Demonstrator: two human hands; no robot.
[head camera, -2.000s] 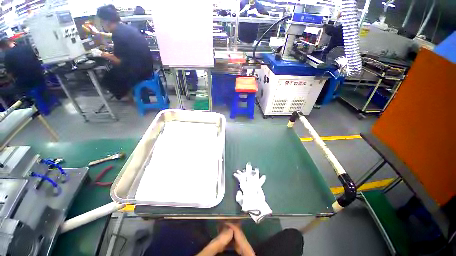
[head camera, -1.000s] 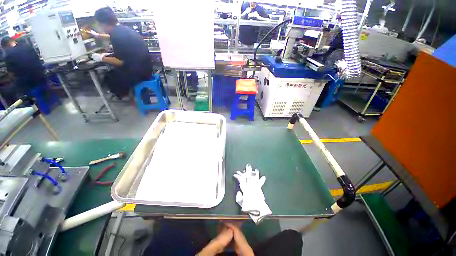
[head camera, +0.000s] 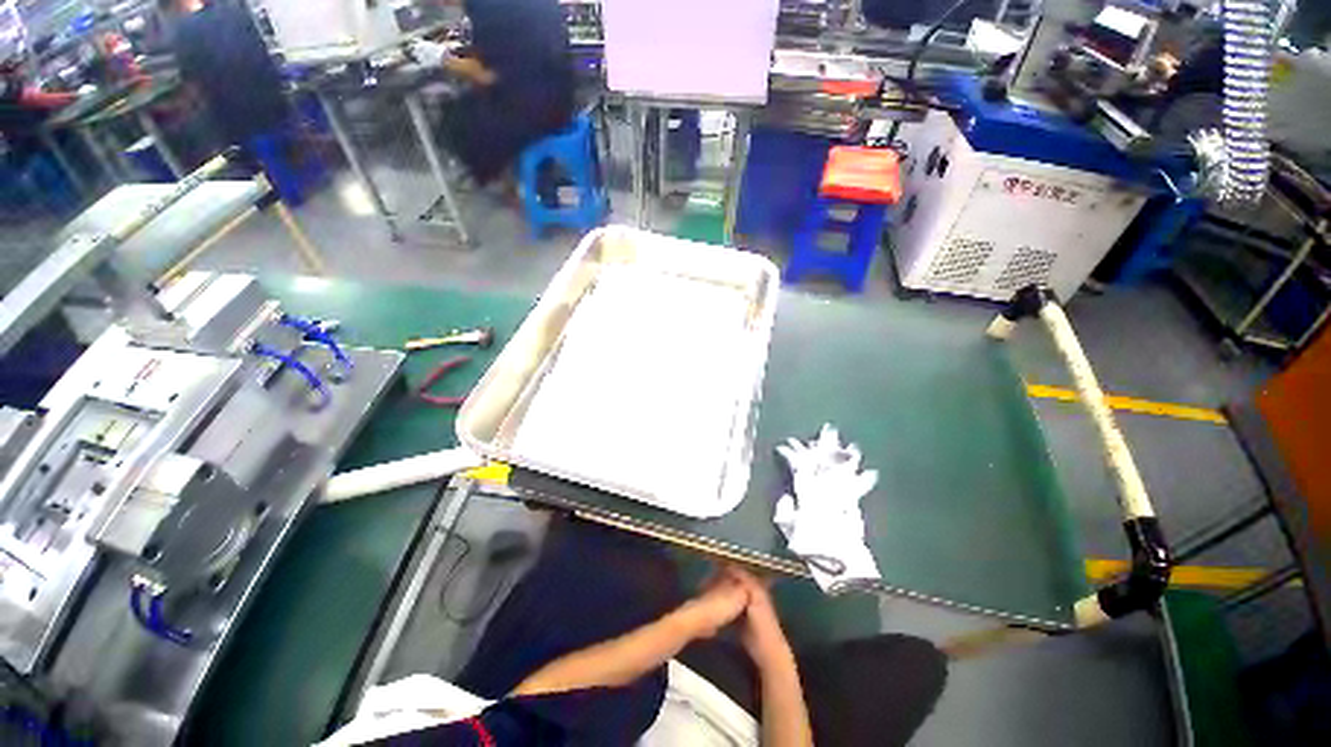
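Note:
The metal tray (head camera: 514, 368) lies on the left part of the green cart top, with a white liner (head camera: 642, 382) inside it and no parts visible. A crumpled white glove (head camera: 826, 511) lies to the right of the tray, near the cart's front edge. My left hand (head camera: 711, 606) and my right hand (head camera: 752, 595) are bare and held together in front of my lap, just below that edge. They touch neither the tray nor the glove. No object shows between them, but their fingers are too small and overlapped to make out.
The cart's tube handle (head camera: 1088, 387) runs along the right. At the left are a pneumatic fixture (head camera: 190, 511) with blue hoses, red-handled pliers (head camera: 441, 382) and a thin tool (head camera: 450, 340). Behind stand blue stools (head camera: 562, 178), a white machine cabinet (head camera: 1007, 234) and seated people.
The view has tilted down and turned left, so the cart and tray appear shifted and more of the fixture and my arms shows. The tray and glove keep their places; my hands remain together.

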